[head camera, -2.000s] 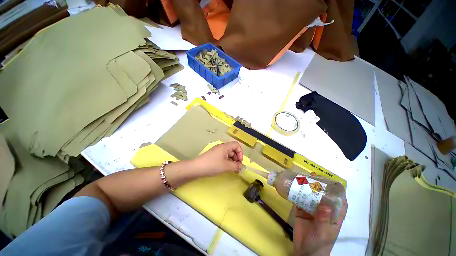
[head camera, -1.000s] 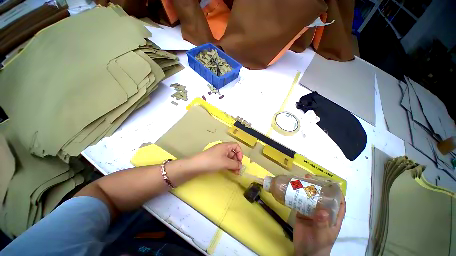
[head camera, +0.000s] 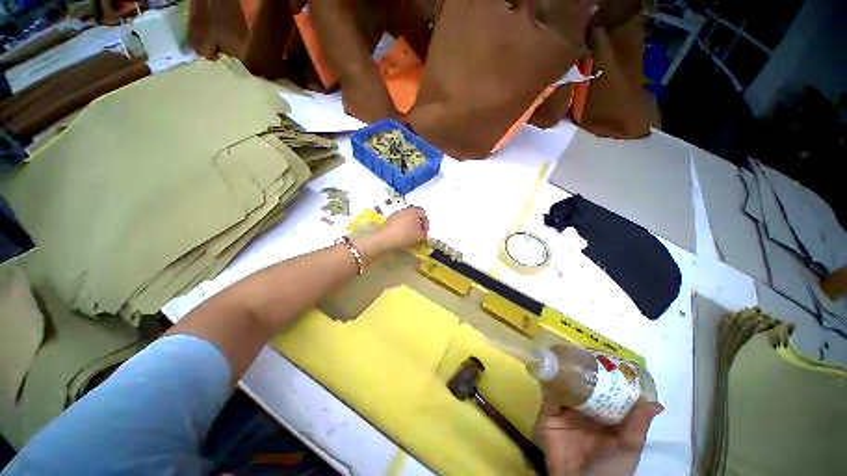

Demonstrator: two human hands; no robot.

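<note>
My left hand [head camera: 401, 229] is at the upper left part of the yellow and black positioning guide [head camera: 580, 333], fingertips bunched downward beside small khaki tabs [head camera: 446, 251] along its back edge. Whether it pinches a tab is too small to tell. My right hand [head camera: 594, 446] holds the clear glue bottle [head camera: 576, 376] tilted, its nozzle pointing left above the lining. The khaki panel [head camera: 367, 286] lies in front of the guide, partly under my left forearm. Yellow lining [head camera: 371, 358] covers its near part. The hammer [head camera: 467, 378] lies on the lining.
A blue bin [head camera: 397, 156] of tabs stands behind the guide, loose tabs [head camera: 335, 204] nearby. A tape roll [head camera: 525, 251] and black cloth [head camera: 622, 256] lie right. Khaki stacks [head camera: 139, 186] stand left and right. Brown panels [head camera: 492, 65] stand at the back.
My left hand has moved from beside the nozzle up and away to the guide. The bottle has moved slightly right and down in my right hand. The whole view has shifted down.
</note>
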